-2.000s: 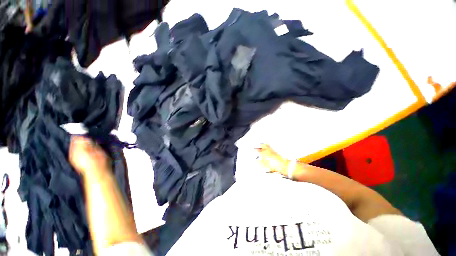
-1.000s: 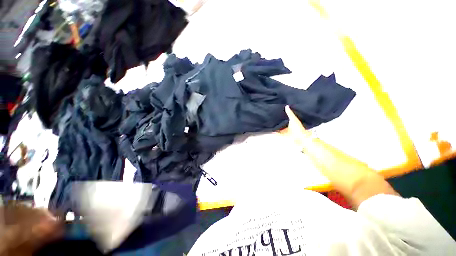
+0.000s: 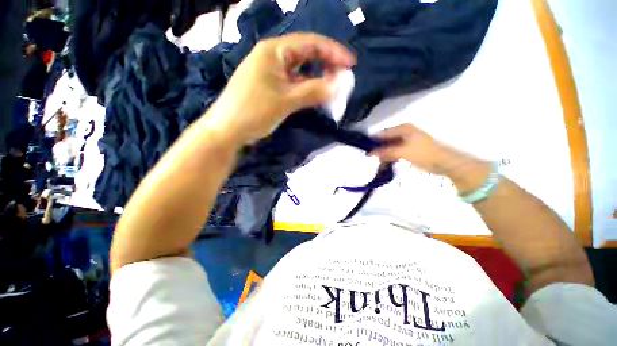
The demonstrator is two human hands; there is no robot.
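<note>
A dark navy trouser piece (image 3: 419, 47) lies spread on the white table, with more navy cloth heaped under my arms. My left hand (image 3: 291, 84) is raised over it with curled fingers, holding a small white piece (image 3: 341, 94), partly blurred. A narrow dark strip (image 3: 352, 138) runs from below my left hand to my right hand (image 3: 406, 147), which pinches it. Dark ends of the strip hang below my right fingers. A small dark outlined thing, perhaps thread snips (image 3: 292, 191), lies by the cloth.
Another navy heap (image 3: 142, 101) lies to the left, with blacker cloth (image 3: 101, 34) farther off. Yellow-orange tape (image 3: 575, 135) edges the table on the right and along the near side. A red stool (image 3: 497, 267) is partly hidden below it. Blurred figures show at far left.
My left hand has come up from the lower left to over the navy cloth, with the white piece. My right hand has left the cloth and now grips the dark strip. The view has shifted.
</note>
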